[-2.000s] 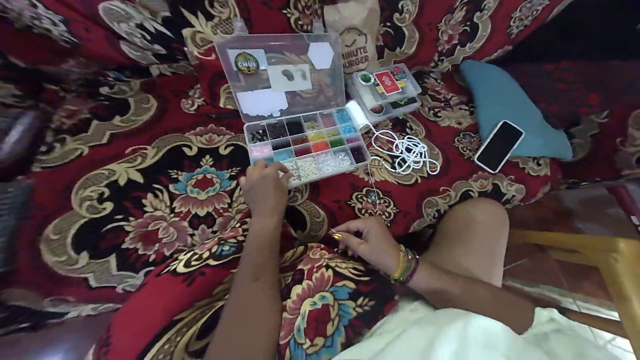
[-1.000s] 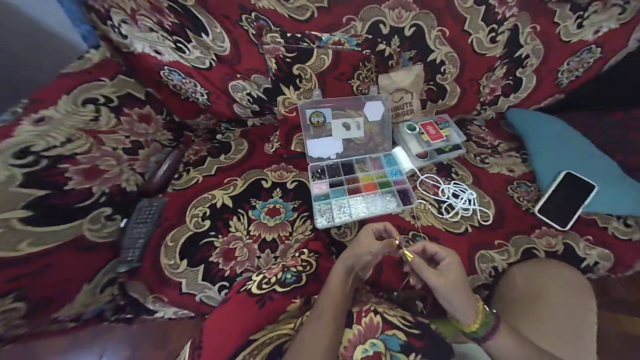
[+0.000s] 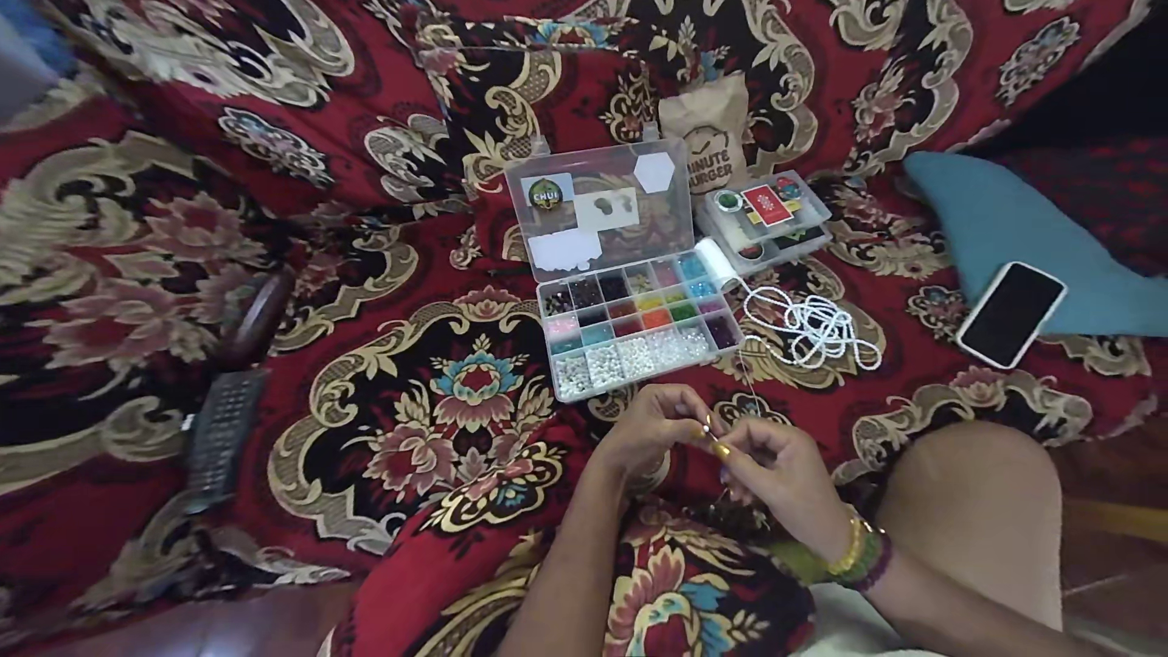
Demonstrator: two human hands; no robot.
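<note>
My left hand (image 3: 659,427) and my right hand (image 3: 774,467) meet fingertip to fingertip above my lap, just in front of the bead box. A small white bead (image 3: 706,429) shows at my left fingertips. My right finger and thumb are pinched on a thin cord, mostly hidden by the fingers. A thin thread (image 3: 744,370) runs up from the hands toward a white spool (image 3: 718,263) at the box's right corner. The clear plastic bead box (image 3: 650,374) has its lid (image 3: 602,212) raised and its compartments filled with coloured and white beads.
White cord (image 3: 812,330) lies in loops right of the box. Behind it are a smaller clear case (image 3: 776,248) and a brown paper bag (image 3: 707,132). A smartphone (image 3: 1011,315) rests against a teal cushion (image 3: 1031,214). A remote control (image 3: 224,438) lies at left on the patterned sofa cover (image 3: 365,301).
My left hand was at the bead box's front left two seconds ago and has moved to my right hand. The view has shifted left.
</note>
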